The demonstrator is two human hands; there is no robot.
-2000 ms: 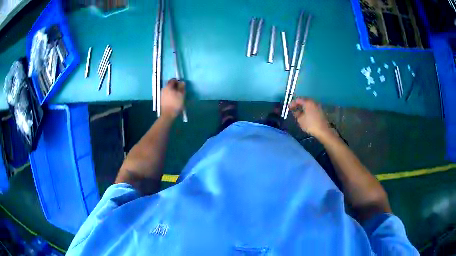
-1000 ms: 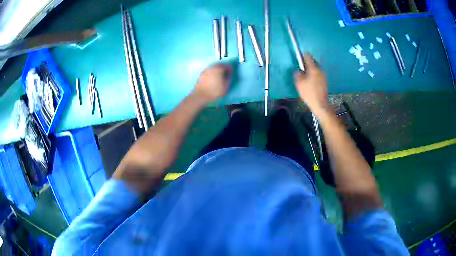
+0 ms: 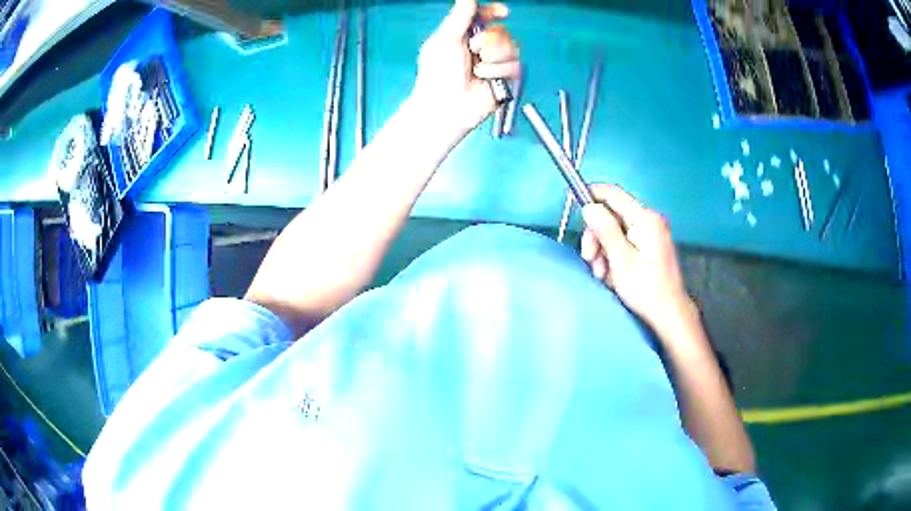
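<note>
My left hand (image 3: 474,65) is closed around a tube (image 3: 500,92) over the middle of the bench; the tube's lower end shows below my fingers and the rest is hidden. My right hand (image 3: 624,235) holds a short silver tube (image 3: 555,150) by its lower end, slanting up and left toward my left hand, with a gap between the two tubes. Short tubes (image 3: 511,115) lie partly hidden beside my left hand. A short tube (image 3: 565,125) and a long tube (image 3: 584,120) lie behind the held tube. More long tubes (image 3: 335,110) lie to the left.
White plastic chips (image 3: 739,180) and thin rods (image 3: 803,195) lie at the right. Small rods (image 3: 240,150) lie at the left, near a blue parts tray (image 3: 183,100) and a black tray with clear bags (image 3: 85,170). A blue crate (image 3: 140,289) sits below the bench edge. A compartment box (image 3: 717,75) is rear right.
My left hand has moved up and right and now holds a tube. My right hand has moved lower, its short tube now showing more fully. The camera view has shifted.
</note>
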